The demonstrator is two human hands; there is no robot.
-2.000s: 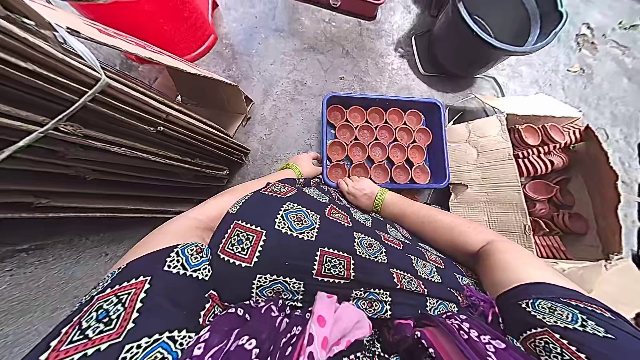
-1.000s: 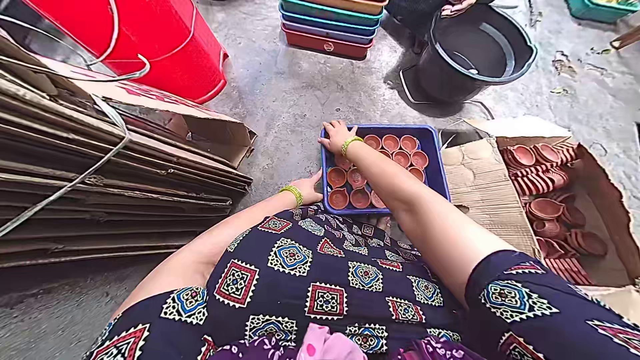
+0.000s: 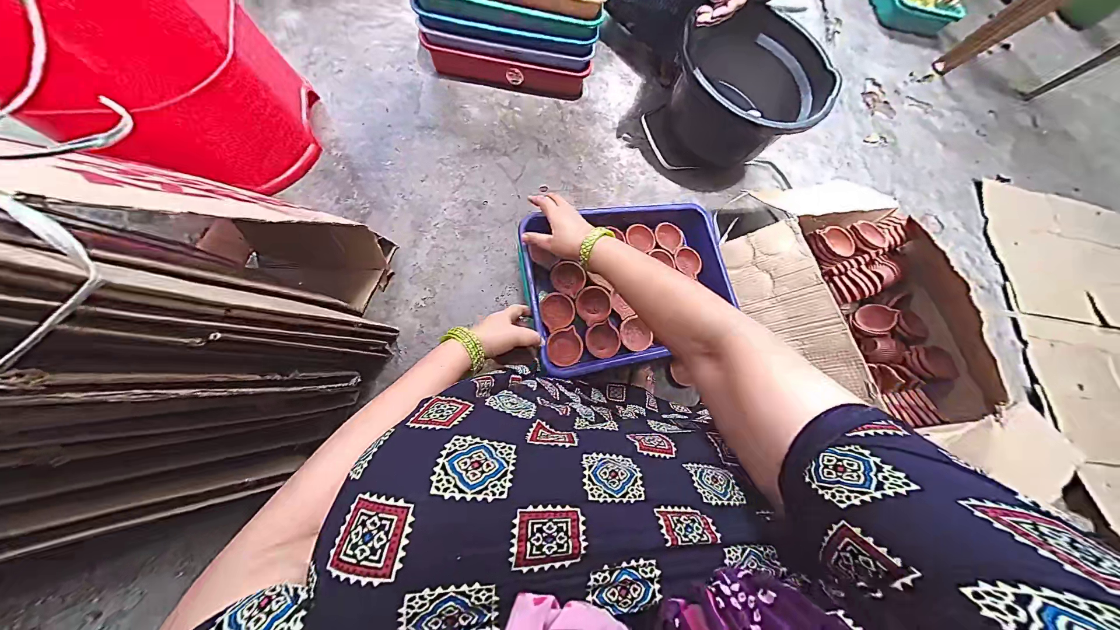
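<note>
A blue plastic tray (image 3: 713, 254) holds several rows of small round clay lamps (image 3: 593, 304) in front of my body. A green edge shows below its left side. My left hand (image 3: 507, 332) is at the tray's lower left corner, thumb toward the wall, fingers apart. My right hand (image 3: 560, 229) reaches across to the tray's upper left corner, its fingers spread near the rim; whether it grips the rim cannot be told. My right forearm hides some of the lamps.
Right of the tray stands an open cardboard box (image 3: 962, 324) of stacked clay lamps. Flattened cardboard (image 3: 175, 350) is piled at left, beside a red tub (image 3: 175, 79). Stacked coloured trays (image 3: 507, 70), a black bucket (image 3: 744, 96) and another person's hand (image 3: 719, 10) are beyond.
My right hand has moved from the tray's near edge to its far left corner. My left hand has shifted to the tray's left side. The view has tilted, showing more of the stacked trays.
</note>
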